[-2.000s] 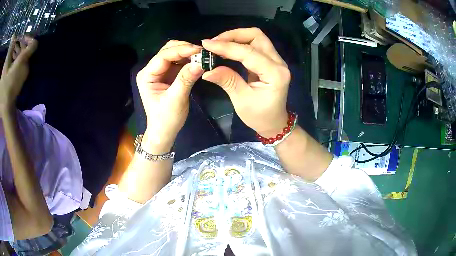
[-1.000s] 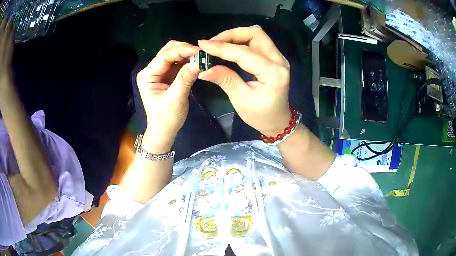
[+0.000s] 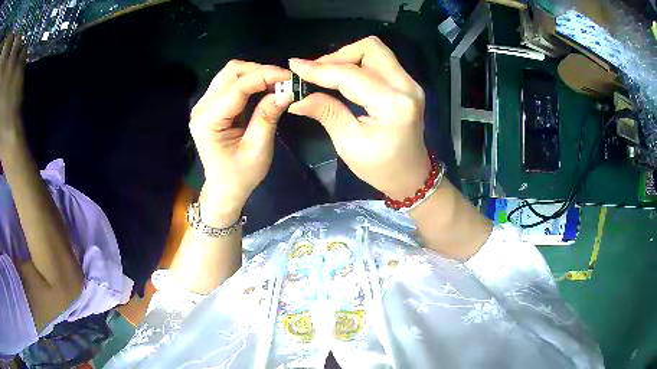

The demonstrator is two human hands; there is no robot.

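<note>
A small module (image 3: 296, 88), black-green with a silver-white part on its left side, is held above my lap at the upper middle. My left hand (image 3: 238, 133) pinches its silver-white side between thumb and fingers. My right hand (image 3: 367, 108) pinches the dark side between thumb and index finger. The fingertips cover parts of the module, and its fine details are too small to tell.
A person's arm and lilac sleeve (image 3: 72, 238) are at the left, by clear trays (image 3: 50, 29) at the upper left. At the right, a green surface holds a black phone-like rectangle (image 3: 540, 122), cables and a round brown piece (image 3: 582, 78). An orange chair edge (image 3: 176, 230) shows.
Both hands keep their pinch on the module and have shifted only slightly. The right wrist is a little further right. The other person's hand has moved at the upper left.
</note>
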